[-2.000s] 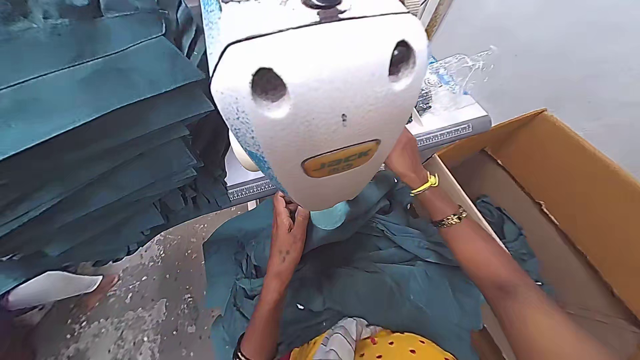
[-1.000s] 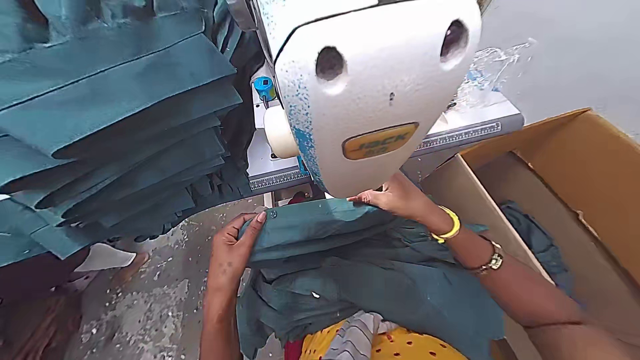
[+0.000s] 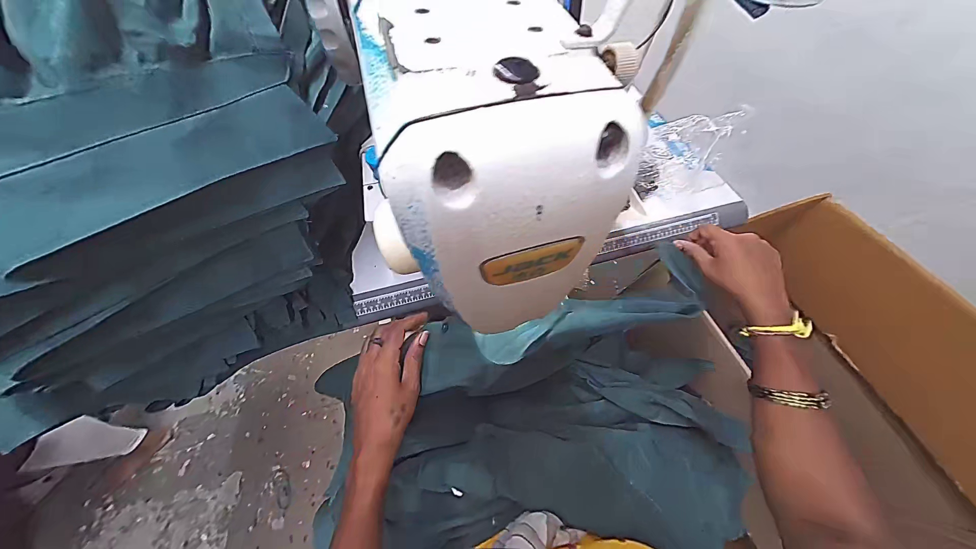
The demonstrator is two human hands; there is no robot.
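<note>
A white Jack sewing machine head [image 3: 511, 191] stands in the middle and hides its needle area. Dark teal fabric [image 3: 564, 457] lies bunched below it, with one edge stretched under the head. My left hand [image 3: 389, 374] rests on that edge left of the head, thumb and fingers on the cloth; whether it grips is unclear. At the right, beside the end of the machine bed, my right hand [image 3: 736, 263] pinches a raised corner of the same fabric between thumb and fingers.
Stacked teal fabric pieces [image 3: 152, 191] hang at the left. An open cardboard box [image 3: 900, 282] stands at the right. Clear plastic wrap [image 3: 690, 149] lies on the machine bed, whose front edge bears a ruler scale [image 3: 663, 231]. The floor [image 3: 252, 457] is littered with scraps.
My right hand has moved from close beside the machine head out to the right, drawing a fabric corner along. My left hand remains at the cloth's left edge.
</note>
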